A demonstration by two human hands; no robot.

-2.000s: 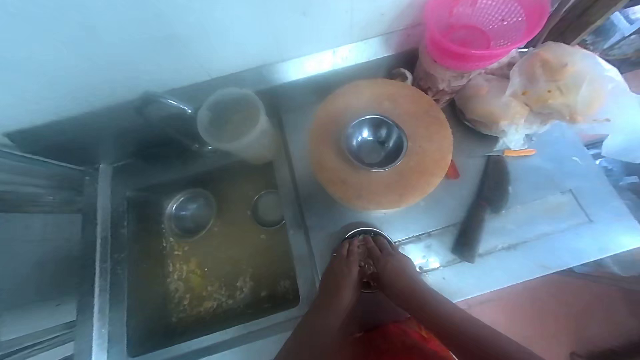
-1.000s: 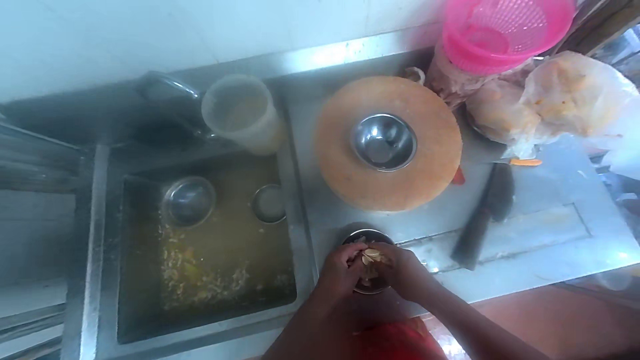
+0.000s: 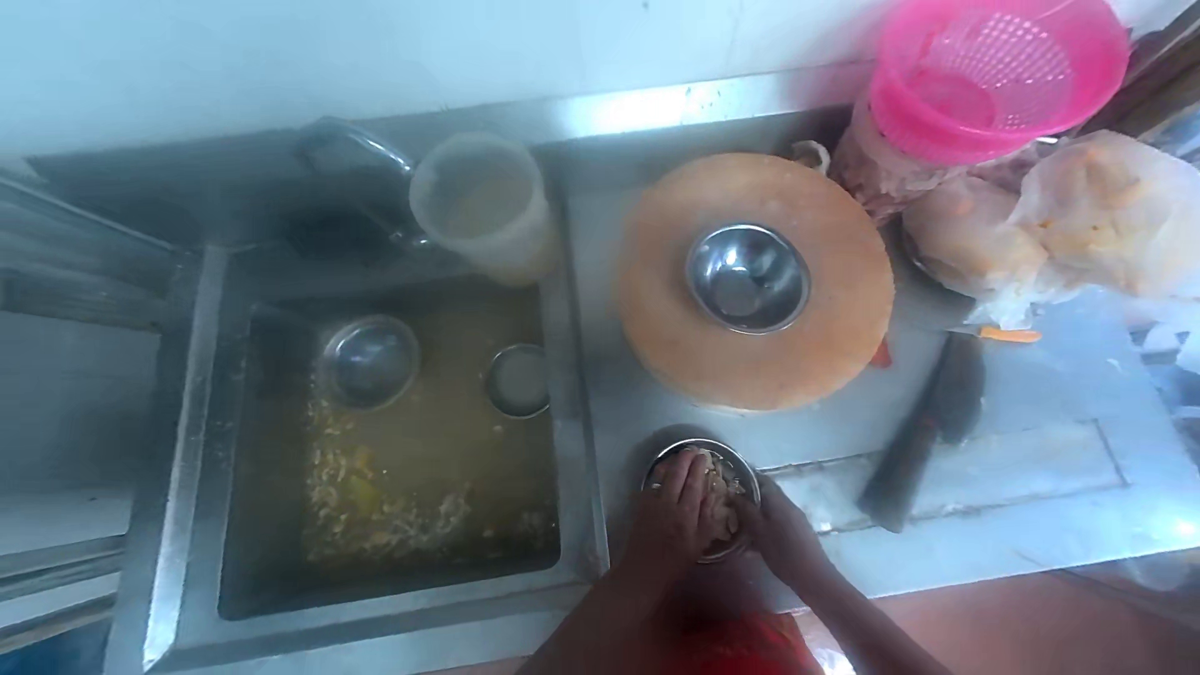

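Note:
A steel bowl [image 3: 749, 472] stands on the counter near its front edge, holding pale, wet pieces of food [image 3: 720, 502], perhaps meat. My left hand [image 3: 677, 506] reaches into it with fingers extended over the pieces. At the bowl's right rim is my right hand [image 3: 773, 530], its thumb side against the food; whether it grips the rim or a piece cannot be told. Behind the hands, an empty steel bowl [image 3: 748, 279] rests on a round chopping block [image 3: 834, 347].
Left lies a sink [image 3: 441, 600] of cloudy water with food scraps and two metal bowls [image 3: 372, 361]. A plastic container [image 3: 483, 202] stands beside the faucet [image 3: 361, 136]. To the right are a cleaver [image 3: 905, 469], an orange-handled knife [image 3: 1010, 335], plastic bags of food [image 3: 1106, 216] and a pink basket [image 3: 998, 84].
My hands were together over the bowl, with pale pieces between them one second ago. Now they are apart, the left inside the bowl and the right at its side.

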